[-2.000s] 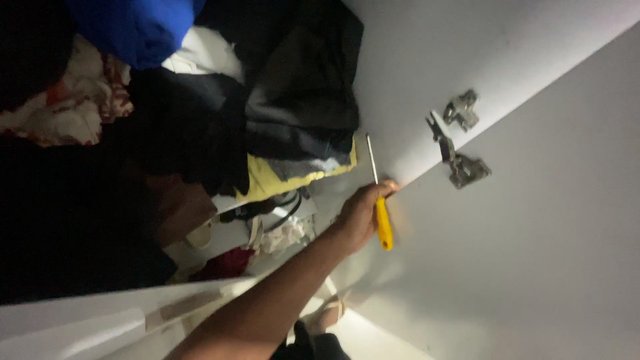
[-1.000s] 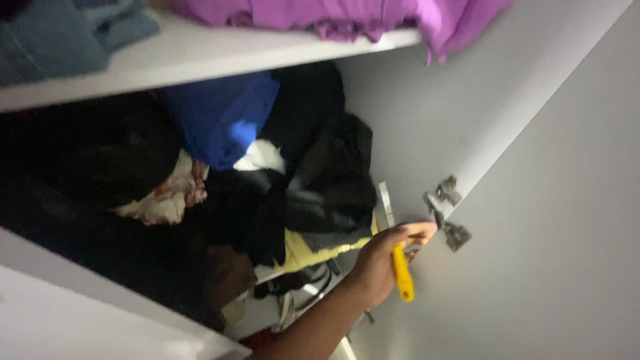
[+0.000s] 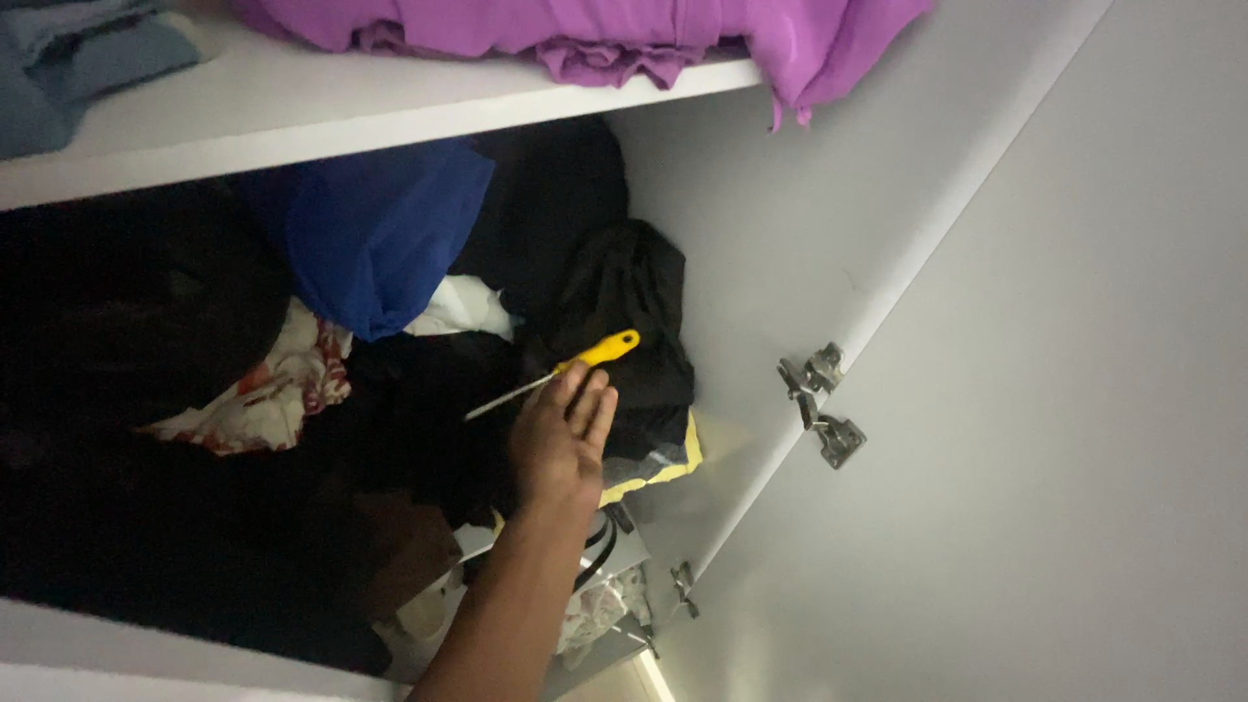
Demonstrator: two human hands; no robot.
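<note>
My left hand holds a screwdriver with a yellow handle near its fingertips, the other fingers loosely bent. Its metal shaft points down and left, in front of dark clothes inside a cupboard. A concealed metal hinge sits to the right of the hand, at the seam between the side panel and the door, and nothing touches it. My right hand is out of view.
Purple cloth overhangs the white shelf above. Blue cloth and patterned cloth lie left of the hand. The pale door fills the right side, with another hinge lower down.
My left hand has moved left, away from the hinge and in front of the dark clothes. The screwdriver's handle now points up and right; before, it pointed down.
</note>
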